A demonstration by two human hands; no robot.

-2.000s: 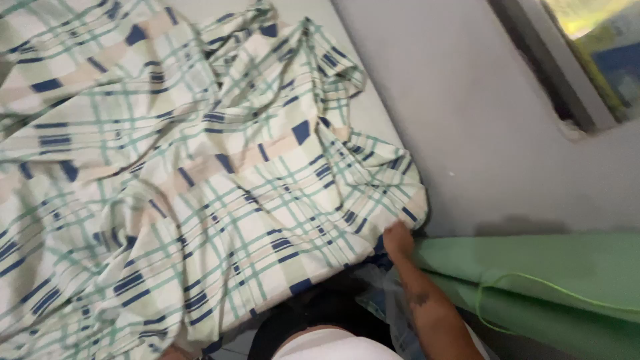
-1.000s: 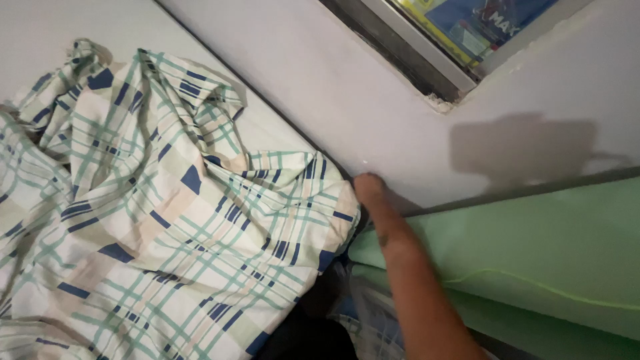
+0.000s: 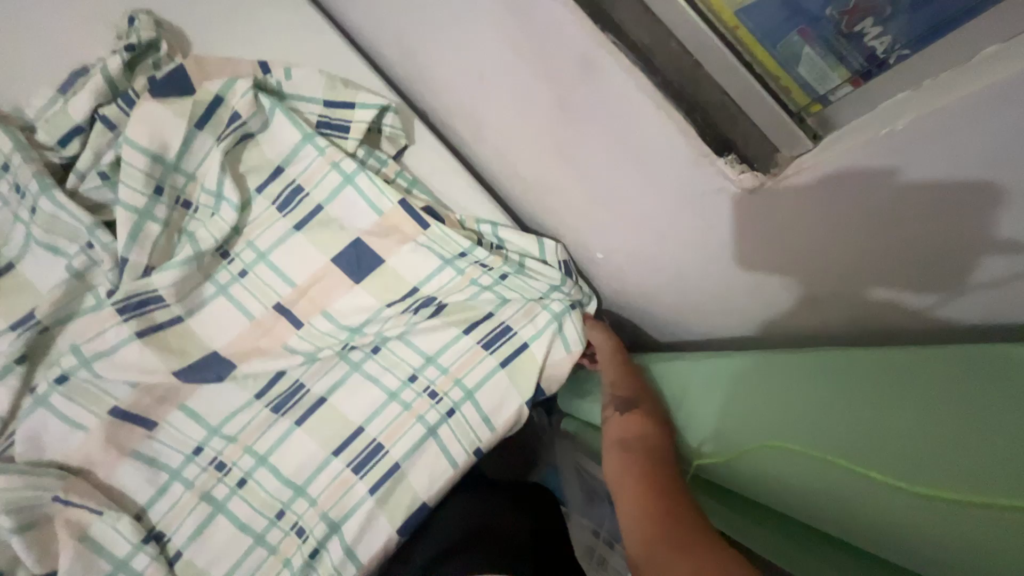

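Observation:
A plaid bed sheet [image 3: 360, 336] in white, green, peach and navy lies wrinkled over a white mattress [image 3: 248, 32], part of whose surface shows at the top left. My right hand [image 3: 592, 344] is at the mattress corner beside the wall, with its fingers at the sheet's edge. The fingertips are partly hidden, and the fabric is drawn in creases toward this corner. My left hand is out of view.
A pale wall [image 3: 656, 264] runs along the mattress, with a window frame [image 3: 736, 72] at the upper right. A green padded surface [image 3: 840, 408] with a thin light-green cord [image 3: 848, 460] lies right of my forearm. Translucent plastic [image 3: 588, 496] shows below.
The sheet's corner now lies drawn over the mattress corner, in creases. My right hand, by the wall just above the corner a second ago, is now lower at the sheet's edge.

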